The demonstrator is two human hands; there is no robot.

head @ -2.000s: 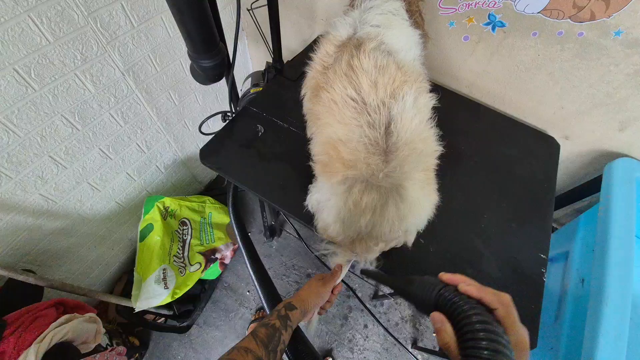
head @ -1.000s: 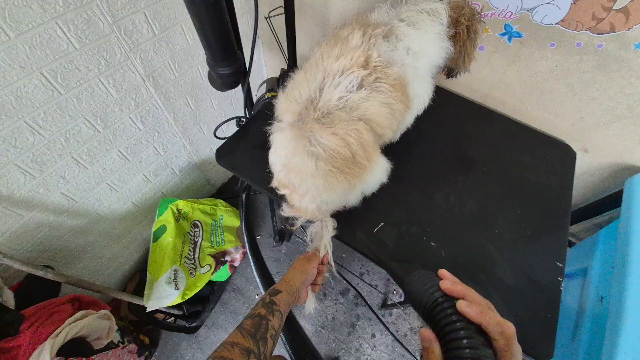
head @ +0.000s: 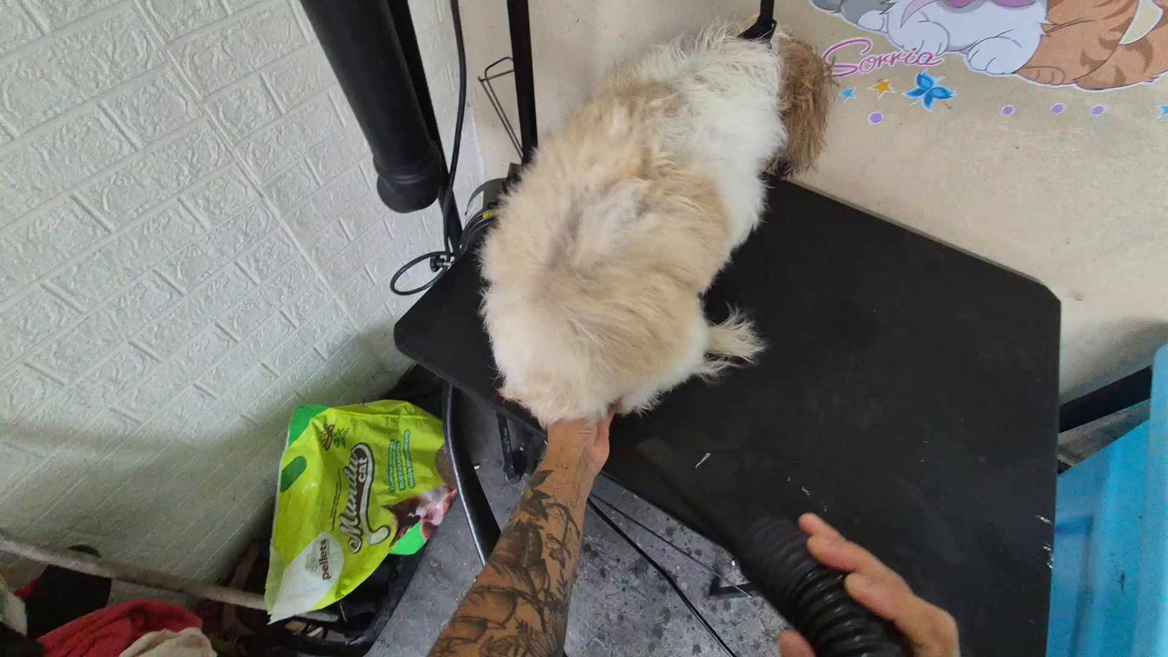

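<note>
A fluffy cream and white dog [head: 611, 246] with a brown head stands on a black grooming table [head: 867, 365], its rear toward me. My left hand [head: 589, 438] reaches under its rear end at the table's near edge; the fingers are mostly hidden by fur, so what they hold cannot be seen. A tuft of fur, a paw or leg, sticks out to the right of the body. At the lower right my right hand [head: 881, 589] is wrapped around a black corrugated dryer hose [head: 812, 584], whose end points toward the table.
Left of the table stands a green bag of cat pellets [head: 365, 502], with red and white cloths [head: 119, 634] below. A black tube [head: 383, 109] hangs at upper left. Cables [head: 657, 566] cross the floor. A blue plastic container [head: 1109, 538] is at the right edge.
My left hand held a strand of the dog's tail fur beyond the table edge; now it is under the rear. The dog's body has turned, its brown head now showing at the upper right.
</note>
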